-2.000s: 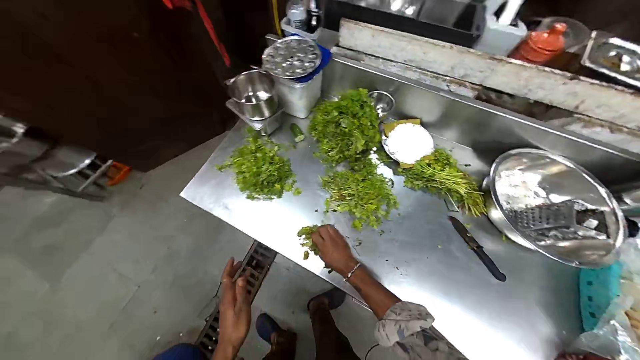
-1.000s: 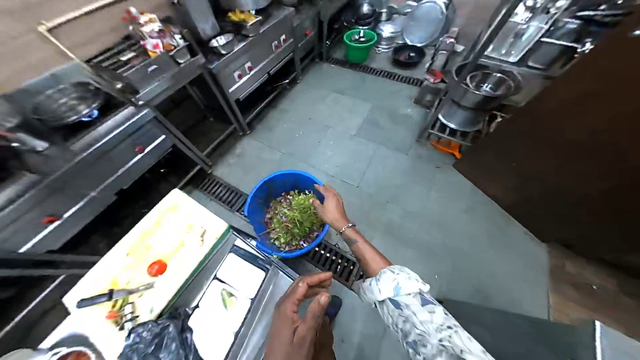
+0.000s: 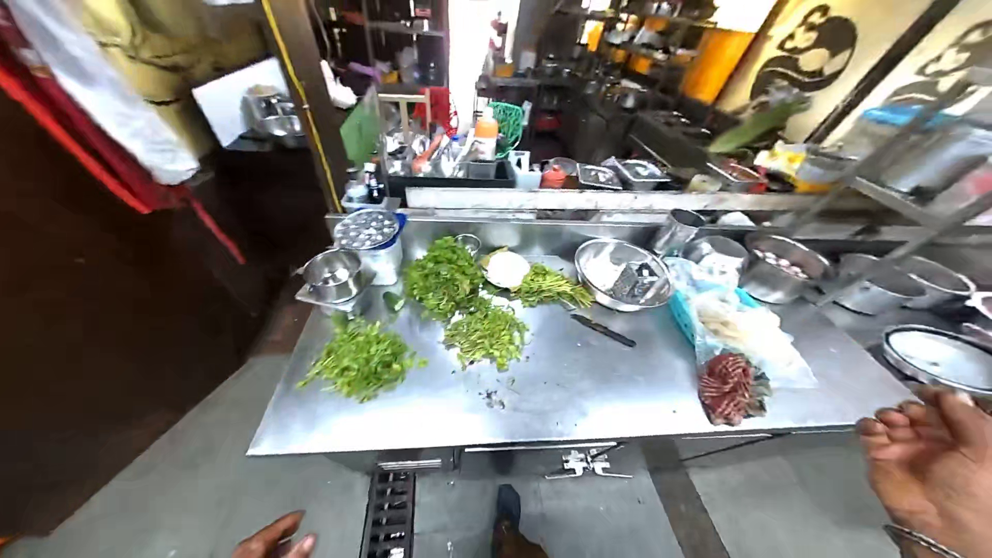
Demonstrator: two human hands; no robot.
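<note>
Three heaps of leafy green herbs lie on the steel table: one at the left [image 3: 363, 359], one at the back [image 3: 443, 279] and one between them and the middle [image 3: 487, 335]. A bundle of herb stems [image 3: 550, 287] is by a white heap [image 3: 508, 269]. To its right, a black-handled knife [image 3: 603, 330] lies flat. My left hand [image 3: 275, 538] shows only its fingers at the bottom edge, in front of the table, with nothing seen in it. At the far right my right hand [image 3: 922, 446] is raised beside the table's front edge, fingers curled, holding nothing that I can see.
A steel bowl with a grater [image 3: 624, 275] stands at the back. Right of it are a blue basket with plastic bags [image 3: 744, 329] and a crumpled striped cloth [image 3: 728, 389]. Steel pots [image 3: 784, 267] line the right; a steel pan [image 3: 333, 275] is back left. A floor drain [image 3: 390, 511] runs below.
The view has swung from the stoves and the blue tub back to the table. The right hand, at the herbs in the tub a second ago, is now away from them, and the small clump picked at earlier is gone.
</note>
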